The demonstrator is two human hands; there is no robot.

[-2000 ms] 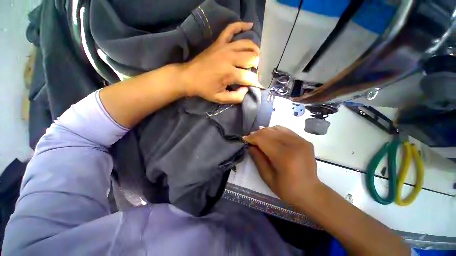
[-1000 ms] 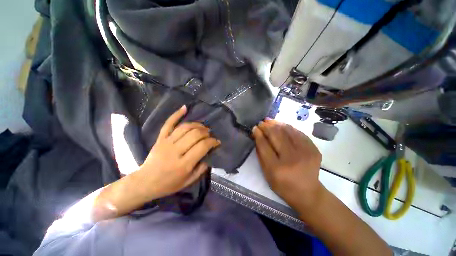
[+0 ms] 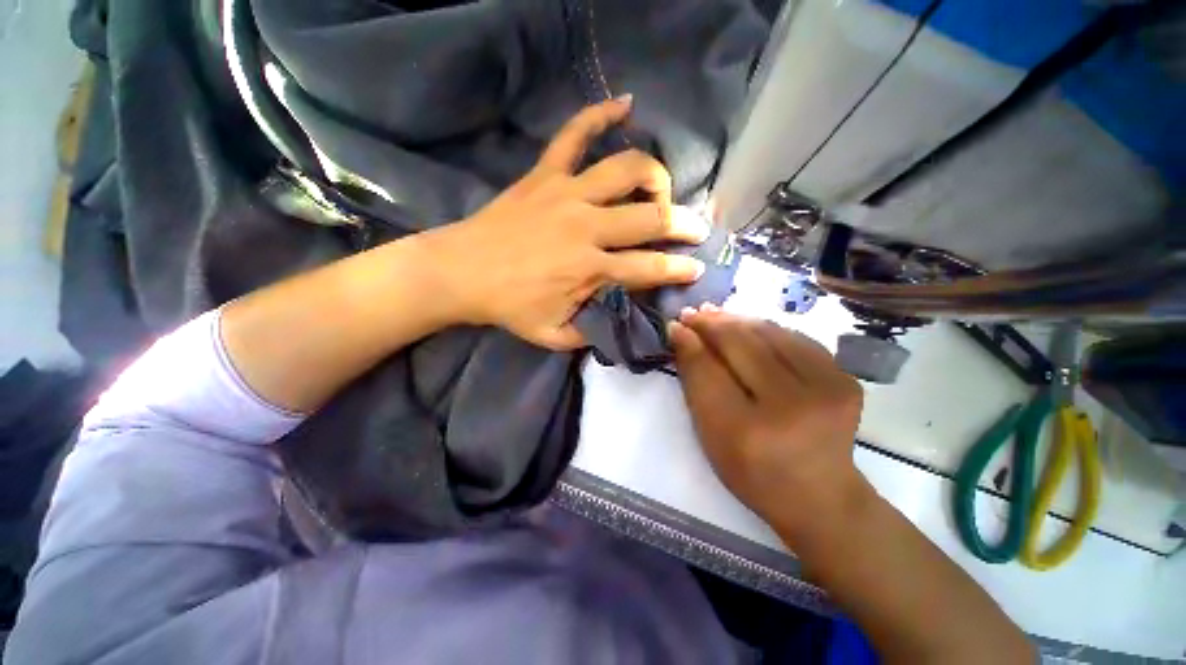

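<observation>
A dark grey garment lies heaped from the upper left to the sewing machine's needle area, with a yellow stitch line near the top. My left hand lies on the cloth, its fingertips pressing it just left of the presser foot. My right hand pinches the cloth's edge between thumb and fingers, close below the left fingertips. A small folded part bunches between the two hands. The needle point itself is hard to make out.
The white machine head with a blue stripe fills the upper right. Scissors with green and yellow handles lie on the table right of my right hand. A measuring scale runs along the front edge. A spotted bobbin-like disc lies near the foot.
My left hand has moved up and right from the lower cloth to beside the presser foot. The cloth flap is now gathered between the hands. My right hand still pinches the edge.
</observation>
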